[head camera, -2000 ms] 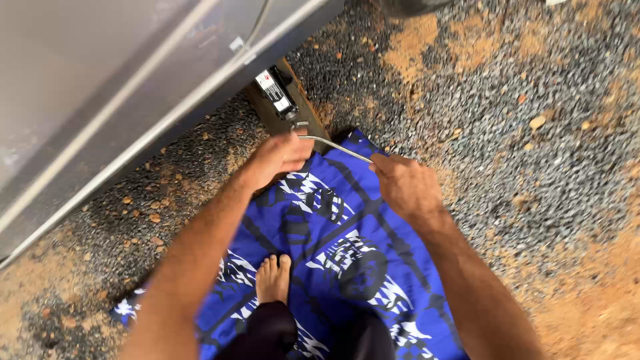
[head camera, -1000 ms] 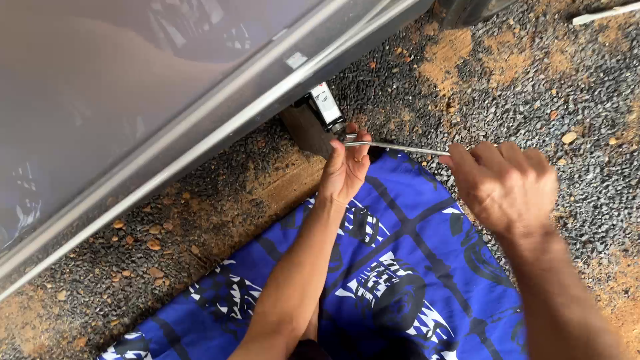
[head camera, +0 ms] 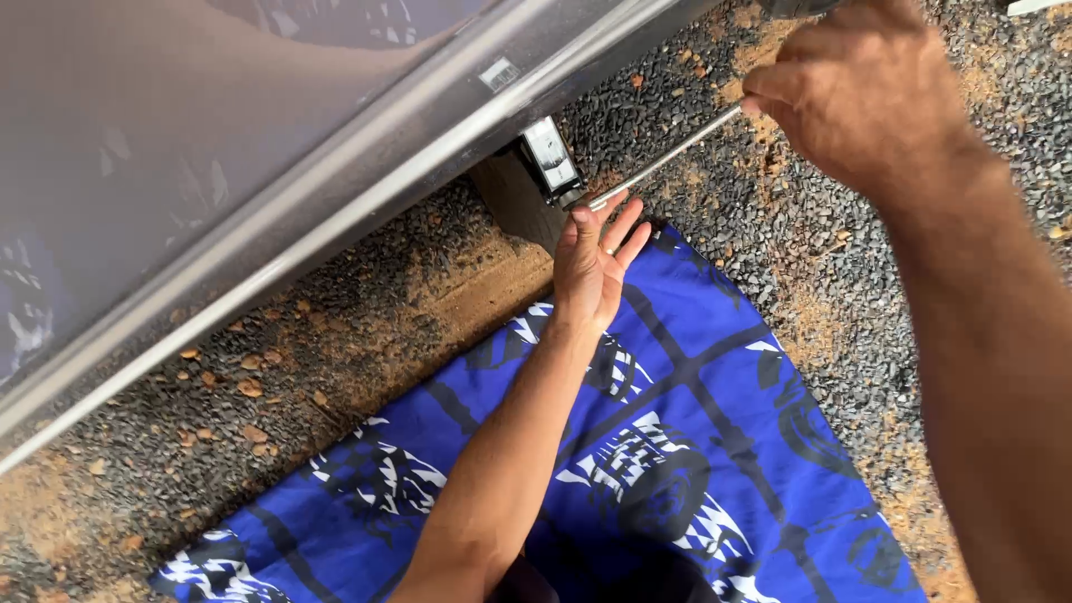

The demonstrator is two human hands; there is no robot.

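A car jack [head camera: 551, 159] with a white label lies partly under the side sill of a car [head camera: 251, 251], on a dark board [head camera: 515, 201]. A thin metal rod [head camera: 670, 155] runs from the jack's near end up to the right. My left hand [head camera: 595, 264] is palm up at that end, with thumb and index finger around the joint of rod and jack and the other fingers spread. My right hand [head camera: 863, 92] grips the far end of the rod, near the top edge of the view.
A blue patterned cloth [head camera: 670, 368] is spread over the ground below my arms. Grey gravel [head camera: 804, 260] and sandy soil lie around it. Part of a dark tyre [head camera: 796, 7] shows at the top, and a pale bar [head camera: 1034, 7] at the top right corner.
My right hand has swung the rod's far end upward, from roughly level a second ago to slanting up. My left hand has stayed at the jack's end, its fingers now more spread.
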